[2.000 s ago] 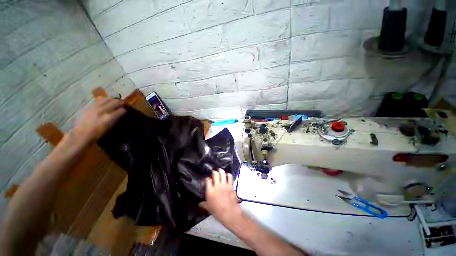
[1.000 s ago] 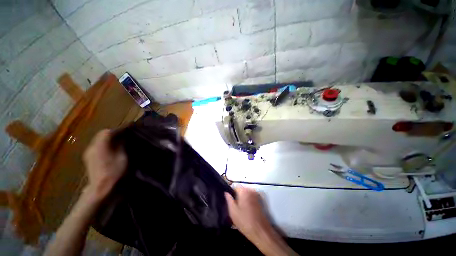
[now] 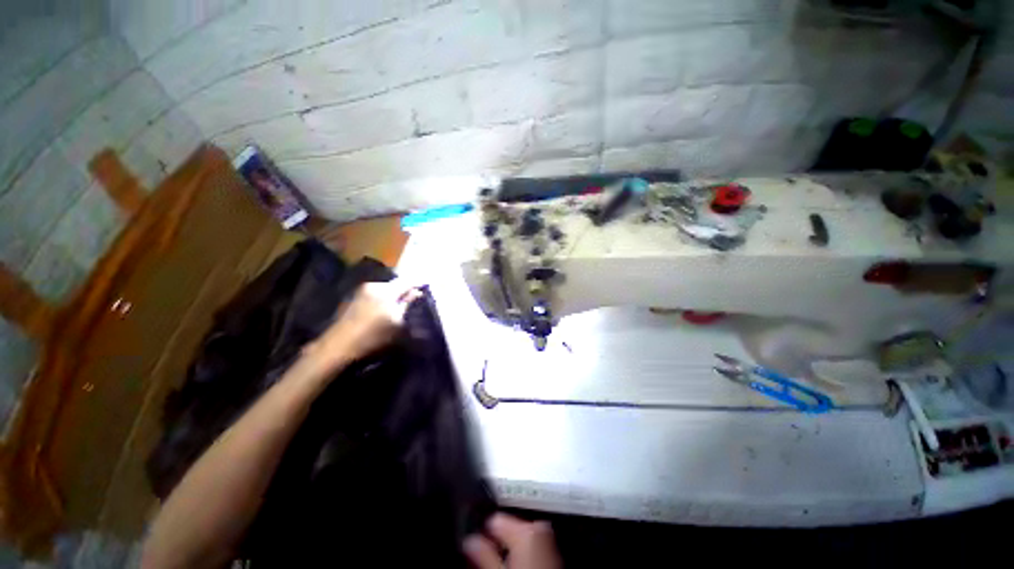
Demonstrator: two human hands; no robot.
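Note:
The dark brown, nearly black garment (image 3: 322, 433) lies crumpled over the cardboard and the left front of the table, left of the needle area. My left hand (image 3: 373, 320) grips its upper edge near the machine head's left end. My right hand (image 3: 514, 542) is low, at the bottom edge of the picture and partly cut off, holding the garment's lower right edge. The garment's right edge runs between both hands. The cream-white sewing machine (image 3: 689, 272) stands to the right, its needle end (image 3: 539, 328) apart from the garment.
Light-blue thread snips (image 3: 778, 389) lie on the machine bed (image 3: 623, 378). A bobbin tray (image 3: 965, 447) is at the far right. A smartphone (image 3: 269, 187) leans on the wall behind the taped cardboard (image 3: 122, 333). A blue item (image 3: 437, 216) lies behind the head's left end.
My left hand has moved right along the garment towards the machine head. My right hand has moved down and slightly left. The garment's edge is now drawn between them. The view has shifted.

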